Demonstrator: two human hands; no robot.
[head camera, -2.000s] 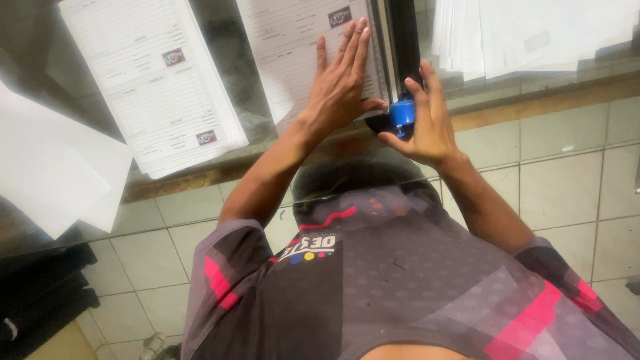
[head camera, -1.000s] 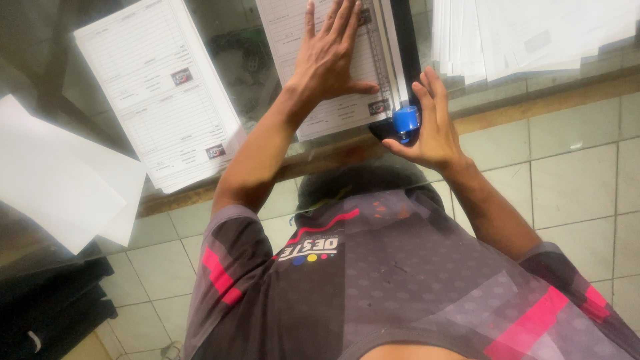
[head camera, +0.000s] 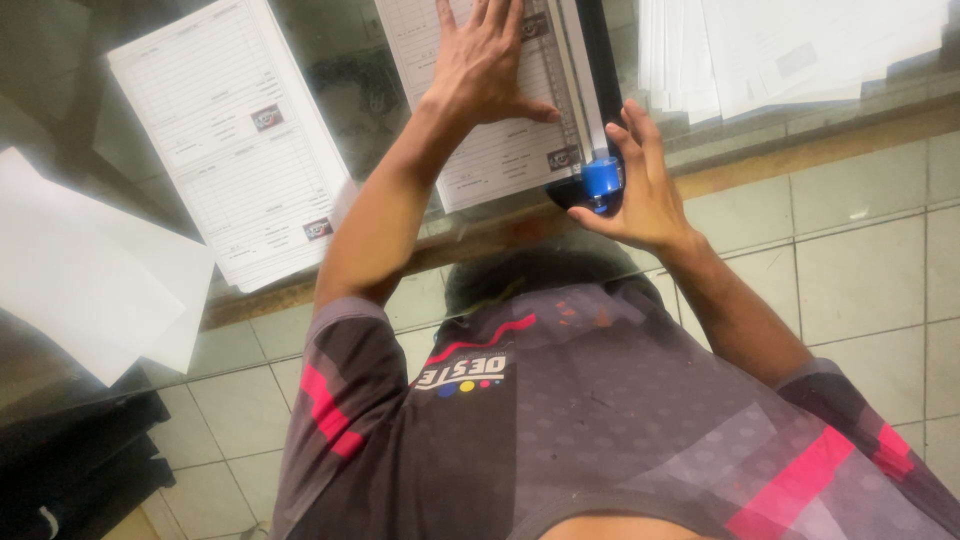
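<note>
My left hand (head camera: 487, 67) lies spread, palm down, on a sheet of printed forms (head camera: 480, 161), holding nothing. Along the sheet's right edge runs a paper trimmer (head camera: 606, 67) with a black base and a light rail. Its blue cutting head (head camera: 601, 177) sits at the end of the rail nearest me. My right hand (head camera: 637, 180) is beside that head, thumb near its lower side and fingers raised apart to its right; whether the thumb touches it I cannot tell. The top of the printed sheet is out of view.
A stack of printed forms (head camera: 232, 142) lies on the glass tabletop (head camera: 341, 82) to the left. Blank white sheets (head camera: 90, 262) overlap at the far left. More loose papers (head camera: 780, 45) are at the upper right. Below the table's wooden edge (head camera: 817, 135) is a tiled floor (head camera: 862, 277).
My left hand has slid up and slightly to the left on the sheet, thumb now farther from the other fingers. My right hand stays beside the blue cutting head.
</note>
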